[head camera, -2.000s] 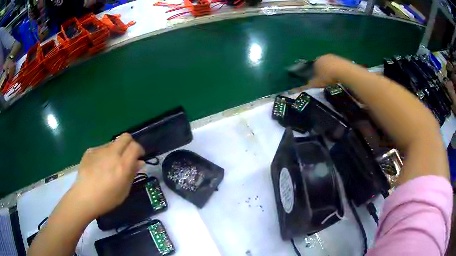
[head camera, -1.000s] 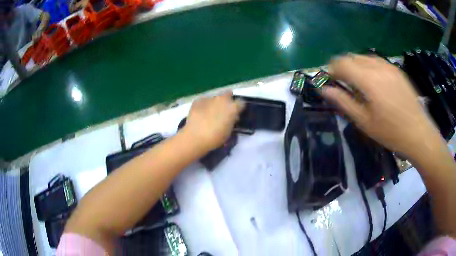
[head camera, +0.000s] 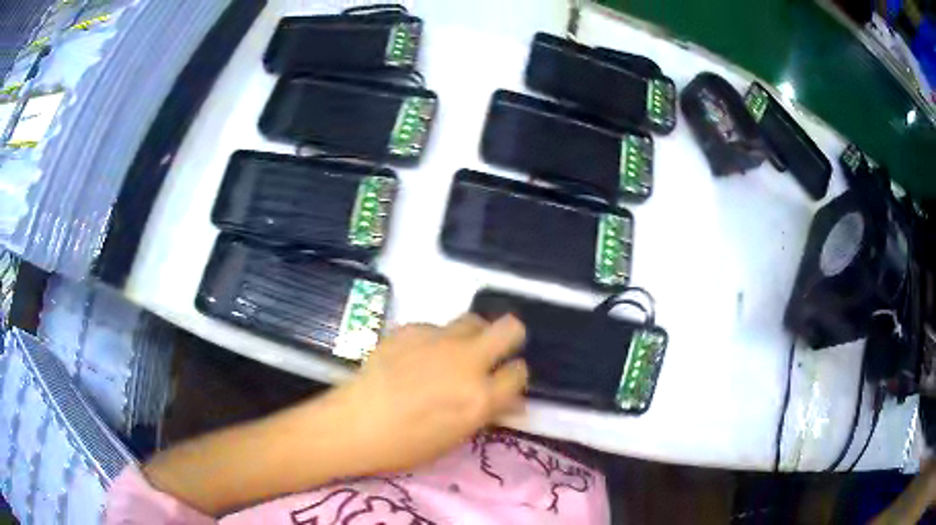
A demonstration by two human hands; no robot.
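Observation:
My left hand (head camera: 452,379) is at the left end of a black power bank housing (head camera: 575,354), with its fingers closed on that end. The housing lies flat near the bench's front edge, its green circuit board at the right end and a thin black loop above it. Three more housings lie behind it in a column, and another column of housings (head camera: 298,200) lies to the left, boards to the right. My right hand is out of the picture; only a blurred bit of skin shows at the lower right edge.
A stack of white blister trays (head camera: 103,133) stands at the left. A dark solder scrap dish (head camera: 718,118) and another housing (head camera: 790,144) lie at the back right. A black cooling fan (head camera: 842,256) with cords stands at the right. The green conveyor belt (head camera: 821,51) runs behind.
The view has swung left and down, showing two columns of housings. My left hand has moved from near the scrap dish to the front housing. My right hand has left the picture.

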